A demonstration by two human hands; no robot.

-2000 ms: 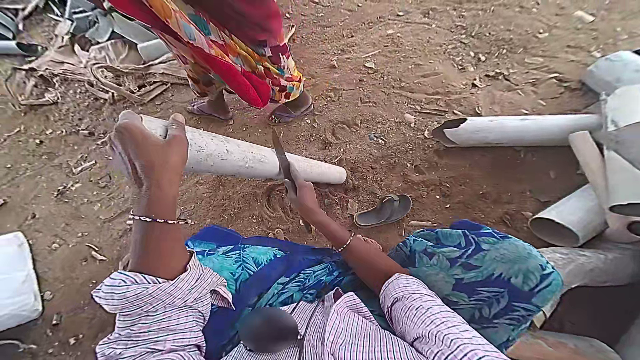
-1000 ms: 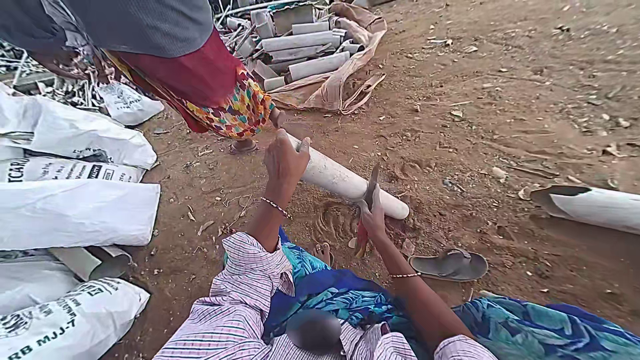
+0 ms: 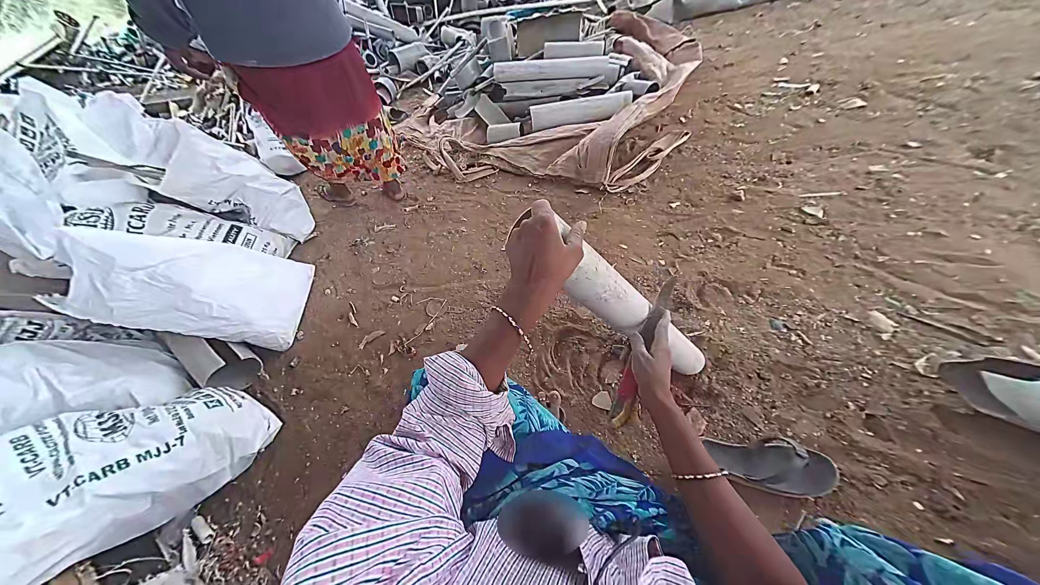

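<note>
My left hand grips the upper end of a whitish plastic pipe, its fingers over the rim. The pipe slants down to the right, its lower end close to the ground. Near that end my right hand is closed around a hand tool with a dark metal blade and a red part below the fingers; the blade lies across the pipe. The exact kind of tool cannot be told. A grey flip-flop lies on the soil right of my right wrist.
White printed sacks lie piled at the left. A person in a patterned skirt stands at the upper left. Behind are pipe pieces on a brown cloth. Another split pipe lies at the right edge.
The view has swung far to the left. The other person has moved away from the pipe, towards the pile behind. Both hands keep hold of the pipe and the tool.
</note>
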